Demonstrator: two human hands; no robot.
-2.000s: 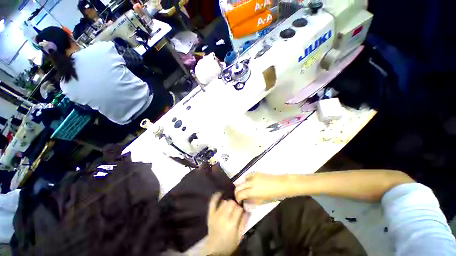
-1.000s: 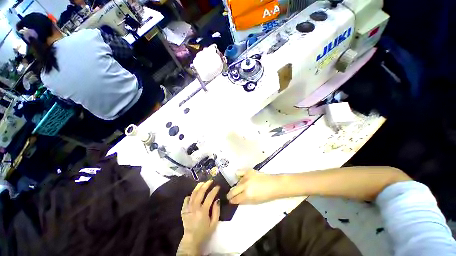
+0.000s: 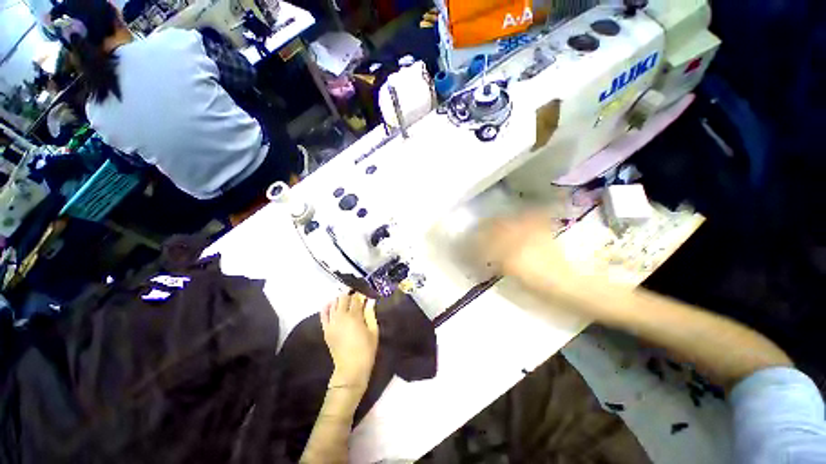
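Observation:
A dark brown garment piece lies on the white table, its upper edge at the presser foot of the cream-white sewing machine. My left hand holds this cloth down with its fingertips, just in front of the presser foot. My right hand is off the cloth, over the machine bed under the arm. It is motion-blurred; its fingers and anything in them cannot be made out. The pink-red snips are mostly hidden behind it.
A large dark garment pile with small white labels covers the left. A white block and scraps lie at the table's right end. A white rounded object and an orange-and-white box stand behind the arm. A person sits at upper left.
My right hand has left the cloth edge and moved up and right under the machine arm. My left hand stays on the cloth near the presser foot. The camera view has shifted slightly.

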